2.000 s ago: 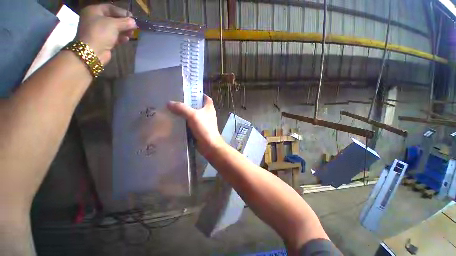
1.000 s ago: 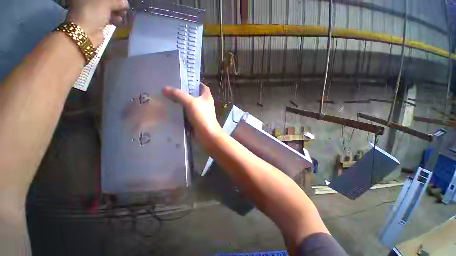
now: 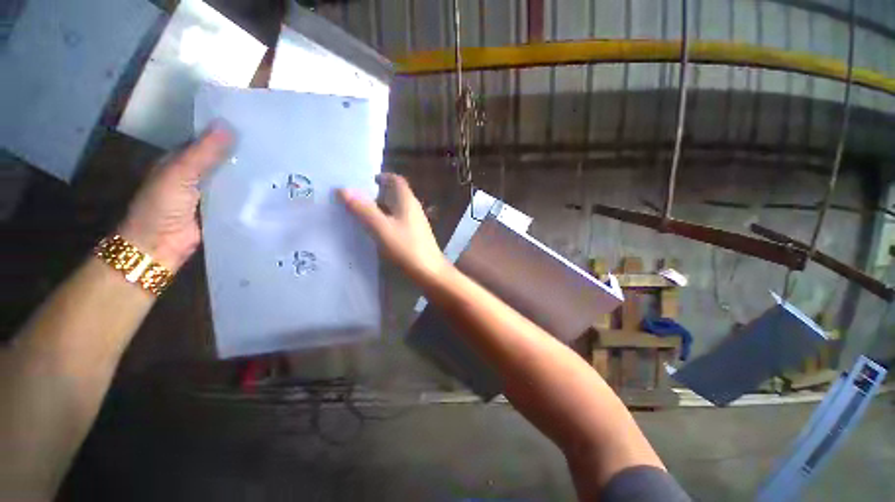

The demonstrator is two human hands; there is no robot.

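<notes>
A grey sheet-metal housing [image 3: 294, 309] hangs upright in front of me, its broad face with two embossed marks towards me. Its upper part [image 3: 324, 54] rises behind that face. My left hand [image 3: 182, 191], with a gold watch at the wrist, is on its left edge, thumb on the face. My right hand [image 3: 393, 221] grips its right edge, thumb on the face. The fingers behind the panel are hidden. I cannot see a hook at its top.
Other grey housings [image 3: 525, 279] hang just right, behind my right forearm. More panels [image 3: 74, 74] are at upper left. Brown bars [image 3: 702, 238] hang on rods at right, with a housing [image 3: 751, 353] and a long narrow part [image 3: 824, 431] below. A wooden pallet [image 3: 633, 338] stands by the wall.
My left hand has come down from the housing's top to its left edge. My right hand stays on the right edge. The view has shifted, and more panels show at upper left.
</notes>
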